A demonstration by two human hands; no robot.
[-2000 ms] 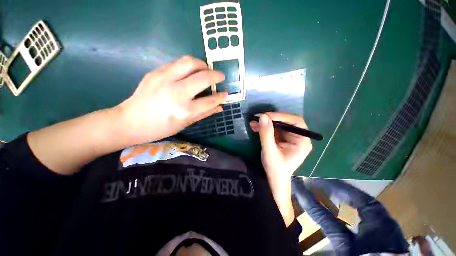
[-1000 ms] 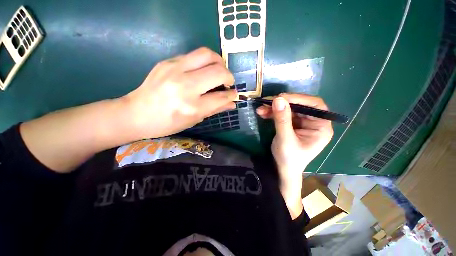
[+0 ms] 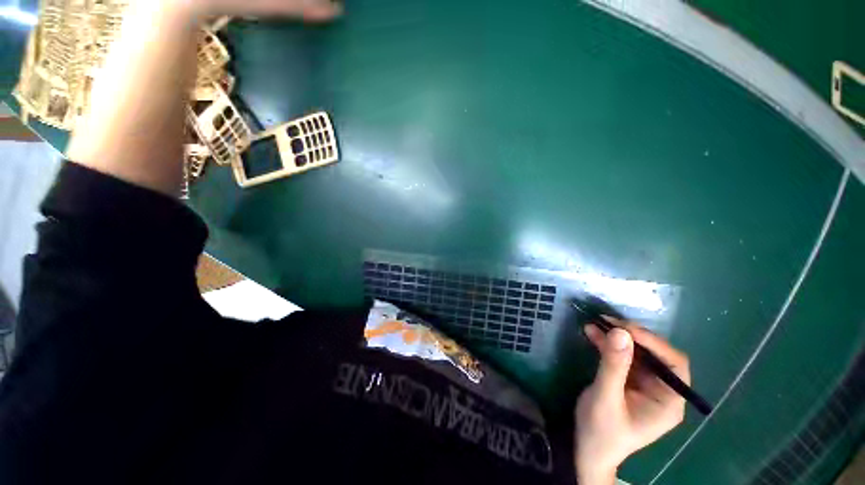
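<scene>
My left hand [image 3: 270, 8] is at the top left, blurred and cut off by the top edge; whether it holds anything cannot be seen. My right hand [image 3: 631, 388] is shut on the black tweezers [image 3: 669, 374], whose tip points at the shiny clear end of the pad sheet. The pad sheet [image 3: 460, 296], a dark grid strip, lies on the green top in front of my shirt. A cream front housing [image 3: 285, 150] with a screen window and key holes lies at the left, touching another housing [image 3: 223, 128].
A pile of loose cream housings [image 3: 62, 66] is at the upper left, partly behind my left forearm. Part of a cream frame [image 3: 837, 90] shows at the right edge. A thin pale line [image 3: 792, 294] crosses the green top at the right. Another dark grid strip [image 3: 830, 426] is at the lower right.
My left hand has left the housing by the pad sheet and moved up and left. That housing is no longer beside the tweezers. The view has shifted, and the housing pile now shows.
</scene>
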